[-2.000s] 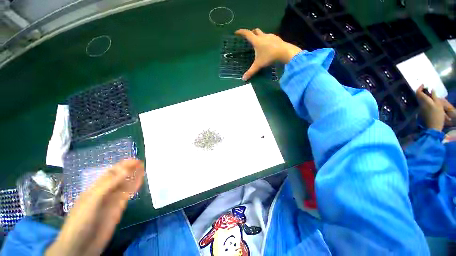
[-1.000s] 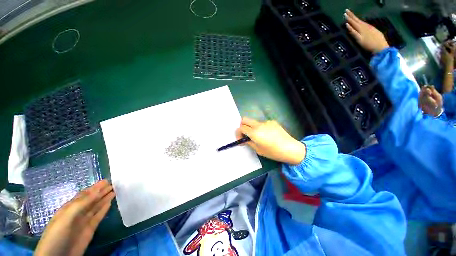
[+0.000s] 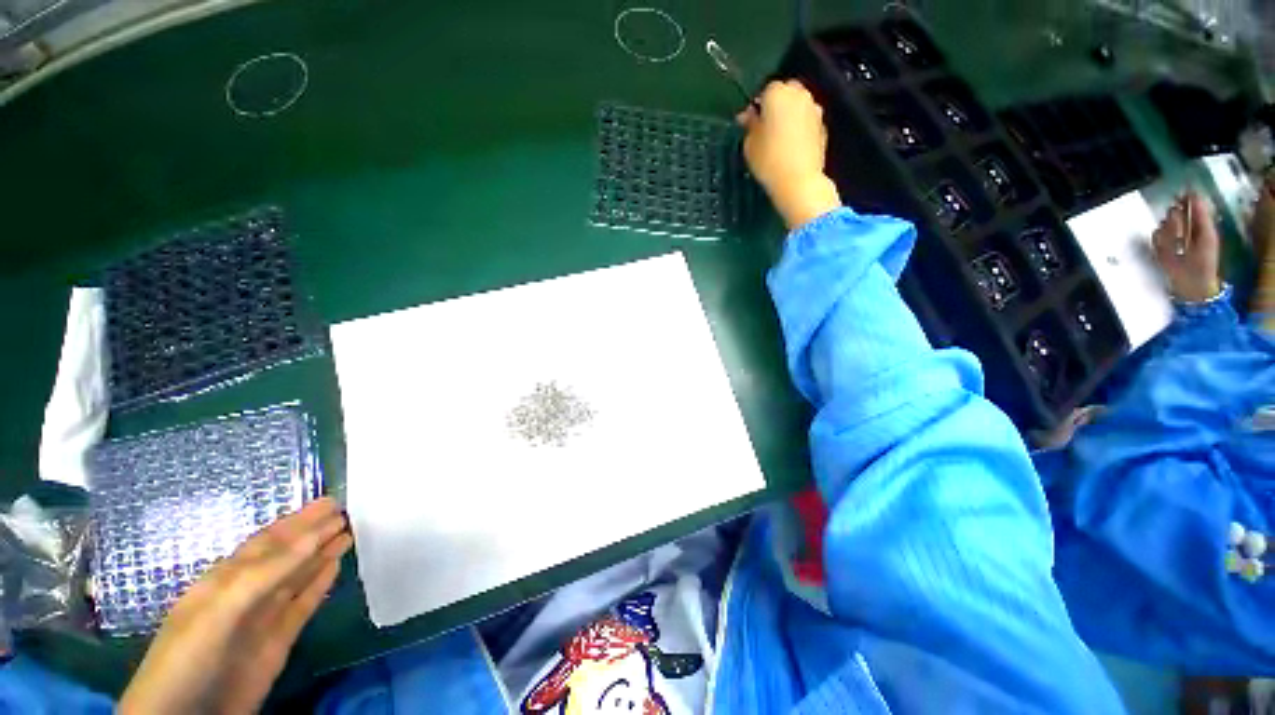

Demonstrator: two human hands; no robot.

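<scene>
A heap of tiny silvery-grey parts [image 3: 550, 415] lies on the white paper sheet [image 3: 462, 524]. My right hand [image 3: 789, 144] is shut on dark tweezers [image 3: 729, 73] with a paler end pointing up and away. It is beyond the paper, between a clear blister tray with dark pieces [image 3: 664, 171] and the black foam tray. My left hand [image 3: 249, 603] lies flat with fingers extended and no thing seen in it, at the paper's left edge beside a clear dimpled tray [image 3: 196, 517]. Its wrist runs out at the bottom edge.
A stacked black foam tray [image 3: 940, 157] with black housings in its pockets stands at right. At left are a dark-filled parts tray [image 3: 210, 310], a white strip [image 3: 76, 391] and a crumpled clear bag [image 3: 42, 570]. Another person's hand [image 3: 1189, 247] and blue sleeves show at right.
My right hand has moved from over the paper's right side up and away, beside the foam tray, with the tweezers. My left hand stays by the paper's left edge. The neighbour's outstretched hand has left the foam tray area.
</scene>
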